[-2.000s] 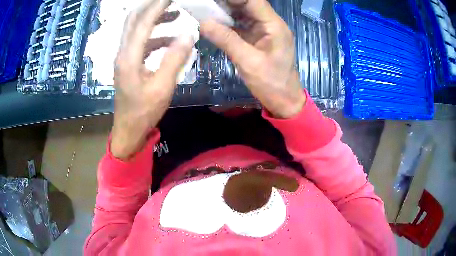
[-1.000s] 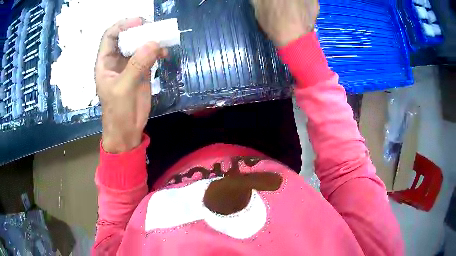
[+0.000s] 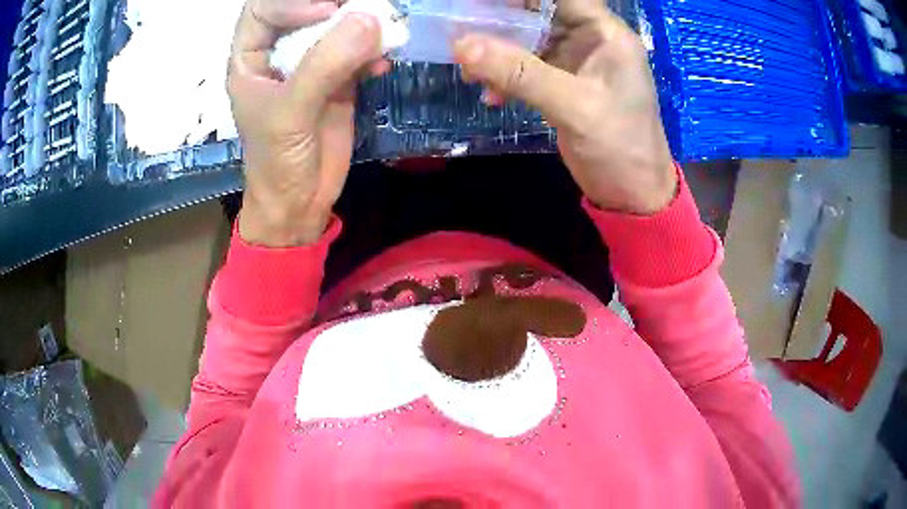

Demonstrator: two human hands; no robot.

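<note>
My left hand (image 3: 298, 109) holds a smooth white unit (image 3: 343, 38) between thumb and fingers, near the top of the picture. My right hand (image 3: 597, 99) holds a frosty translucent plastic part (image 3: 462, 30) between thumb and fingers. The translucent part meets the right end of the white unit; whether it is fitted over it, I cannot tell. The tops of both hands reach the upper edge of the picture. Behind and below the hands lies a clear ribbed tray (image 3: 448, 107).
A bright white heap (image 3: 169, 94) lies in a clear tray left of my hands. A filled clear tray (image 3: 50, 89) stands at far left. A blue ribbed tray (image 3: 751, 80) is at right, another with white units beyond it. Cardboard (image 3: 149, 308) and a red plastic stool (image 3: 843, 353) are below.
My right hand has come back from the top of the picture with the translucent part. My left hand has moved right with the white unit, and the two now meet.
</note>
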